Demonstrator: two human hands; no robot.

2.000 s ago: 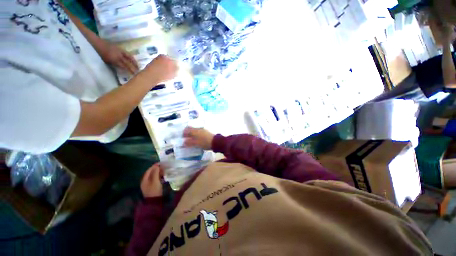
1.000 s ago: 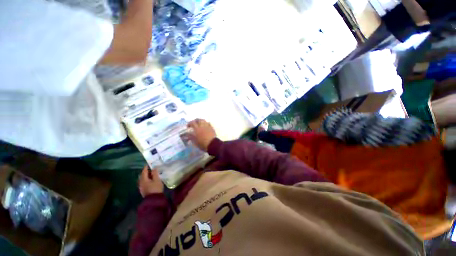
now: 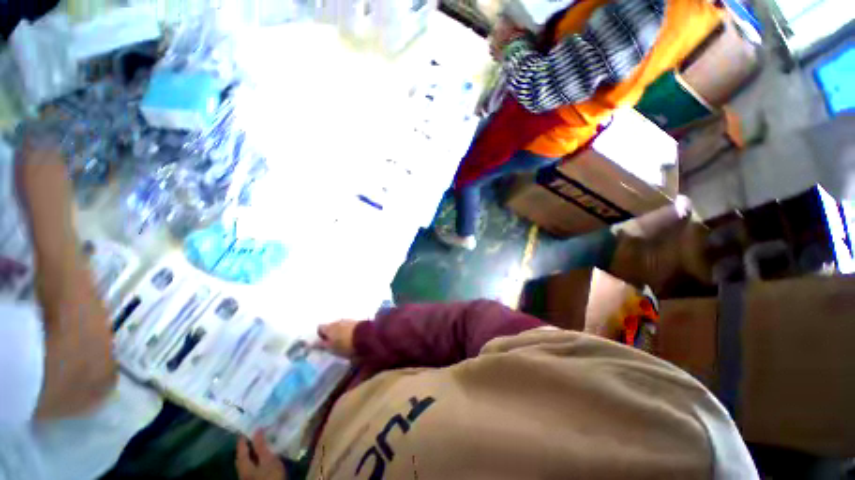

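A row of white inner trays (image 3: 217, 349) lies along the table edge in front of me. Several hold dark small parts, and the nearest has a light-blue item (image 3: 291, 382) in it. My right hand (image 3: 337, 337) is at the upper right side of the nearest trays; its fingertips are blurred and I cannot tell if they hold anything. My left hand (image 3: 260, 457) is at the lower edge of the nearest tray, partly cut by the bottom edge of the picture; its grip is unclear. Light-blue sachets (image 3: 232, 253) lie just beyond the trays.
A shiny heap of bagged accessories (image 3: 169, 183) and a blue box (image 3: 181, 99) are at upper left. Another person's arm (image 3: 66, 281) reaches over the left trays. A person in orange (image 3: 581, 84) stands beyond the table. Brown cartons (image 3: 600, 183) are at right. Glare hides mid-table.
The view has swung right, showing more floor and cartons. The person in orange now appears farther up, beside the table's far side. My hands remain at the nearest trays.
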